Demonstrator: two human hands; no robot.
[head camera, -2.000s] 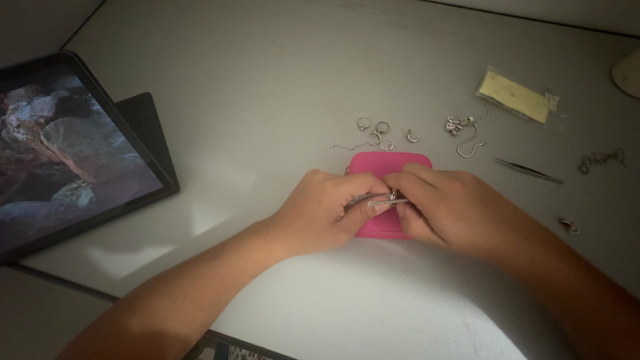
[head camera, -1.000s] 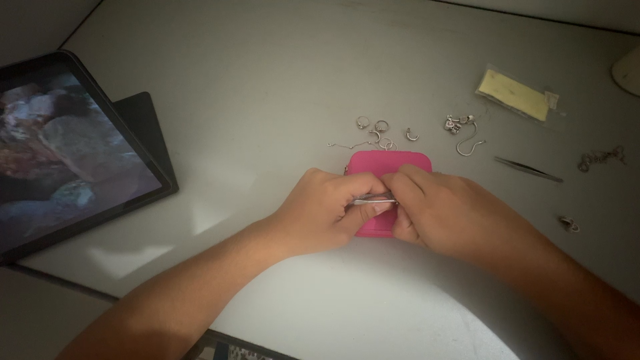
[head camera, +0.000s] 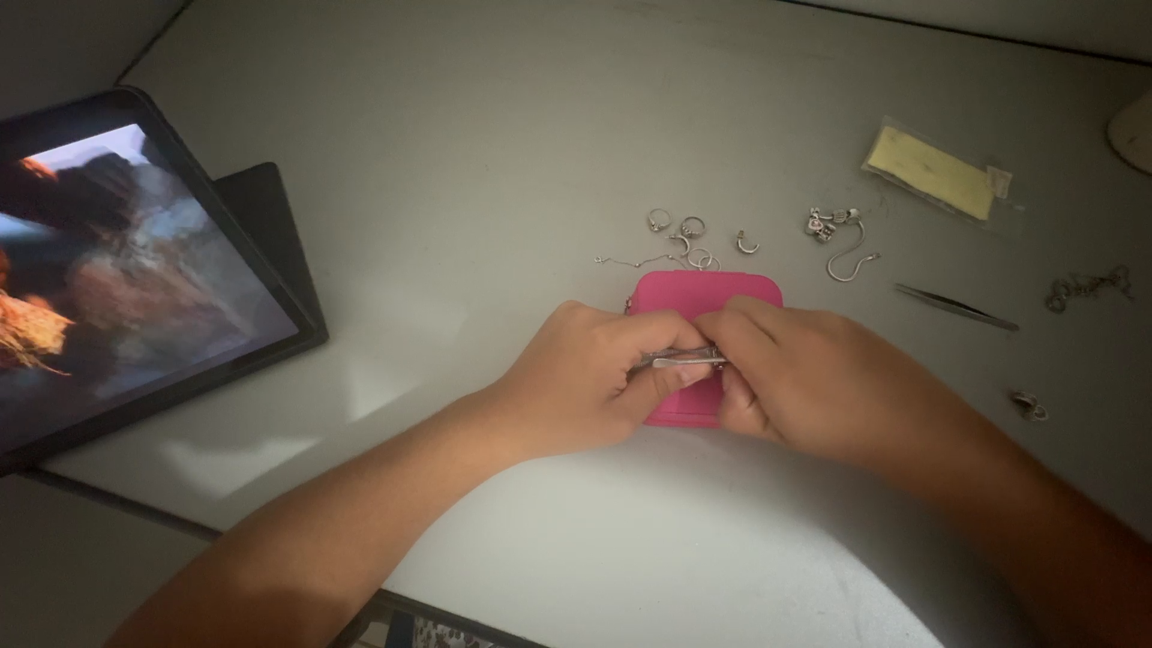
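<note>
Over a pink case (head camera: 706, 292) on the table, my left hand (head camera: 598, 378) grips a small metal tool (head camera: 684, 358), possibly a nail clipper, between thumb and forefinger. My right hand (head camera: 792, 369) meets it from the other side, its fingertips pinched at the tool's right end on something small that they mostly hide. Just beyond the case lie silver rings (head camera: 692, 226), a thin chain (head camera: 634, 263) and a small open hoop (head camera: 746, 242). A charm bracelet (head camera: 846, 238) rests farther right.
Tweezers (head camera: 957, 307) lie right of the case, near a tangled chain (head camera: 1087, 288) and a small silver piece of jewelry (head camera: 1028, 405). A yellow cloth in a clear sleeve (head camera: 933, 173) is behind them. On the left stands a tablet (head camera: 162, 297) with a picture showing.
My hands stay together over the pink case, with only small finger shifts. More of the metal tool shows than one second ago. The picture on the tablet has changed.
</note>
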